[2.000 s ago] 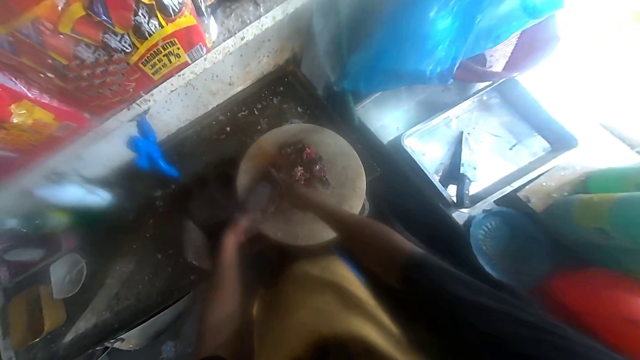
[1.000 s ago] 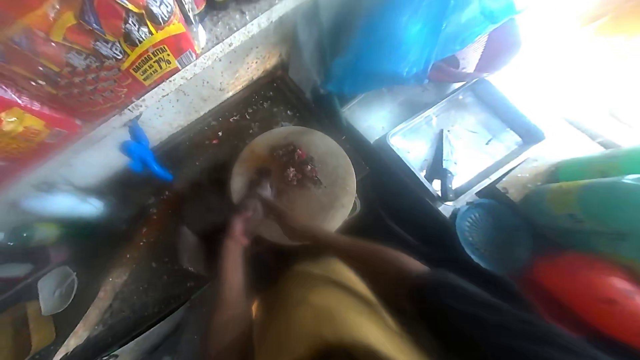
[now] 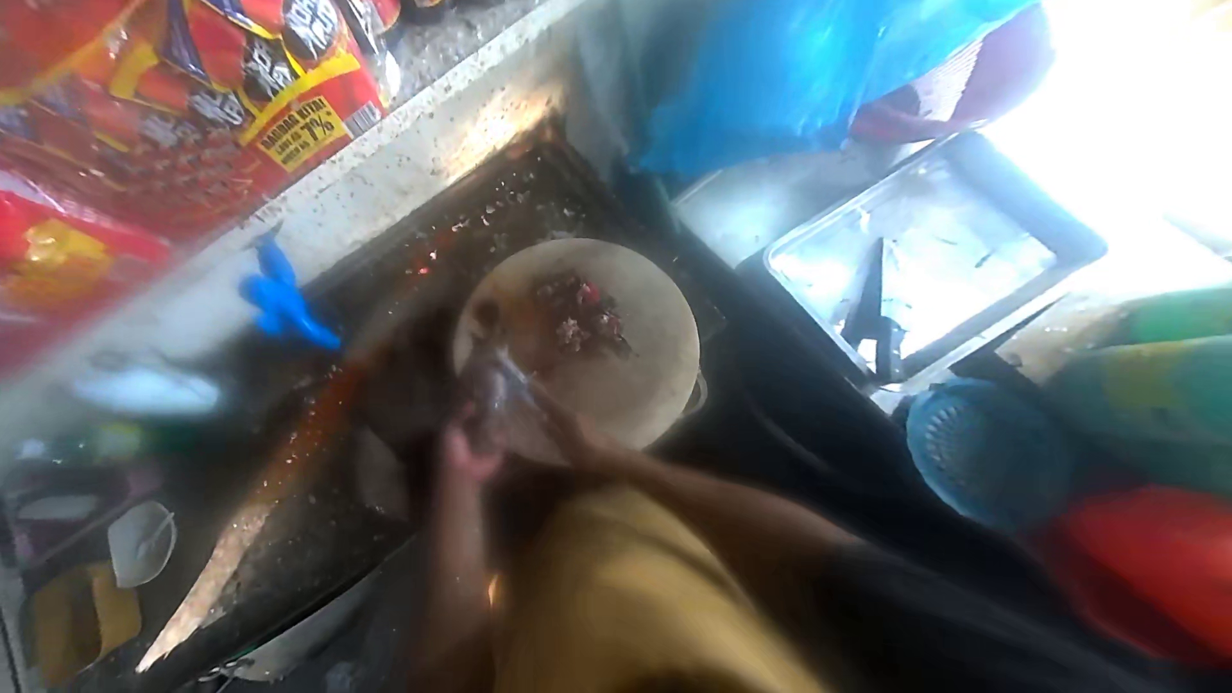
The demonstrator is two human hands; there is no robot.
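A round, pale chopping board (image 3: 645, 385) lies on a dark, wet-looking counter, with a small heap of dark reddish chopped bits (image 3: 585, 313) on its upper middle. My left hand (image 3: 474, 448) is at the board's lower left edge, holding or touching a blurred, greyish translucent thing (image 3: 499, 390), perhaps a plastic bag. Beside it, my right hand (image 3: 568, 433) reaches over the lower part of the board towards the same thing. Blur hides the fingers of both hands and what the right one grips.
A metal tray (image 3: 982, 279) holding a knife (image 3: 869, 298) stands at the right. Near it are a light blue basket (image 3: 982, 452) and a blue plastic bag (image 3: 770, 87). A blue cloth or glove-like item (image 3: 281, 294) hangs over the left ledge, beside red snack packets (image 3: 192, 115).
Both hands have stayed close together at the board's lower left, around the greyish thing. The heap still lies on the board.
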